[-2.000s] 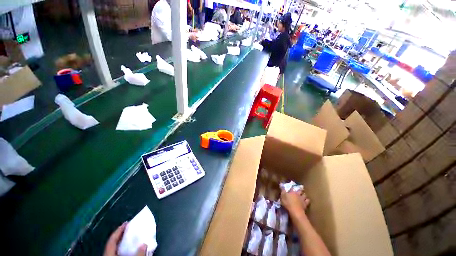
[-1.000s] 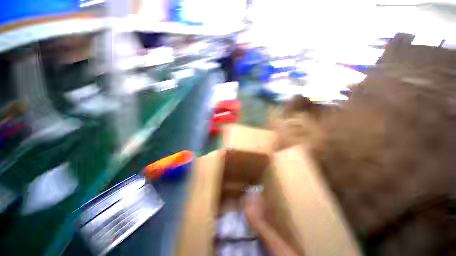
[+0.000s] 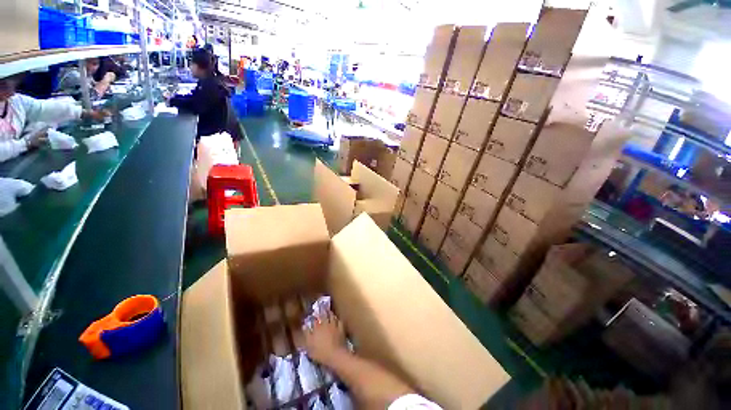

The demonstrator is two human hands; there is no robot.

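Note:
An open brown shipping carton (image 3: pixel 276 228) stands in front of me with its flaps up. Inside is a brown cardboard divider (image 3: pixel 272 324) with several white wrapped products (image 3: pixel 282 376) upright in its nearer cells. My right hand (image 3: pixel 325 340), bare, reaches into the carton, its fingers on a white wrapped product (image 3: pixel 321 306) at the divider's far right part. The fingers partly cover it. My left hand is out of the picture.
The dark bench strip left of the carton holds an orange and blue tape dispenser (image 3: pixel 124 327) and a cut-off calculator (image 3: pixel 60 394). White products lie on the green belt. Beyond are a red stool (image 3: pixel 231 196), a dark-clothed person (image 3: pixel 207 100) and stacked sealed cartons (image 3: pixel 489 144).
The view has swung right. My left hand with its white product has left the picture. My right hand remains in the carton, at the product there.

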